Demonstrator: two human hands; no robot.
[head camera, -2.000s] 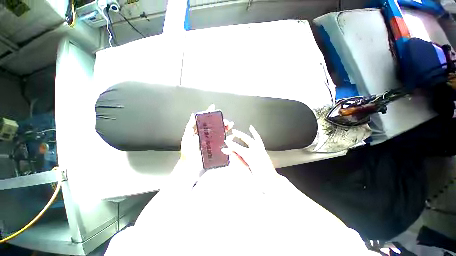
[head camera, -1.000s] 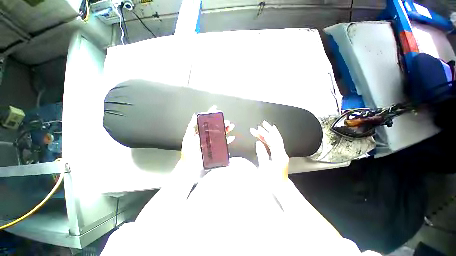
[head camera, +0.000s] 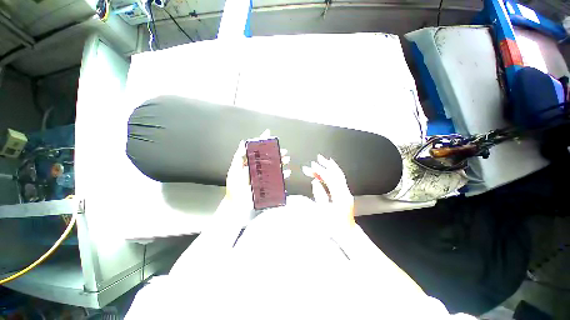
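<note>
A smartphone (head camera: 266, 174) with a reddish screen and dark edges lies upright in my left hand (head camera: 235, 185). The fingertips of my left hand show along its right edge. My right hand (head camera: 332, 186) is to the right of the phone, apart from it, with the fingers loosely curled and nothing seen in it. Both hands are overexposed and pale. Beneath them lies the long rounded grey padded form (head camera: 187, 134), with gathered folds at its left end.
The form lies on a white-covered table (head camera: 325, 69). At its right end, a steam iron (head camera: 453, 151) with cables rests on a stained pad (head camera: 425, 181). Another pressing table (head camera: 465, 69) stands at right. Black cloth (head camera: 456, 250) hangs low at right. A bin (head camera: 94, 250) stands at left.
My right hand has moved away from the phone screen to the right since the oldest frame, and slightly back left since the last one. The phone stays in my left hand.
</note>
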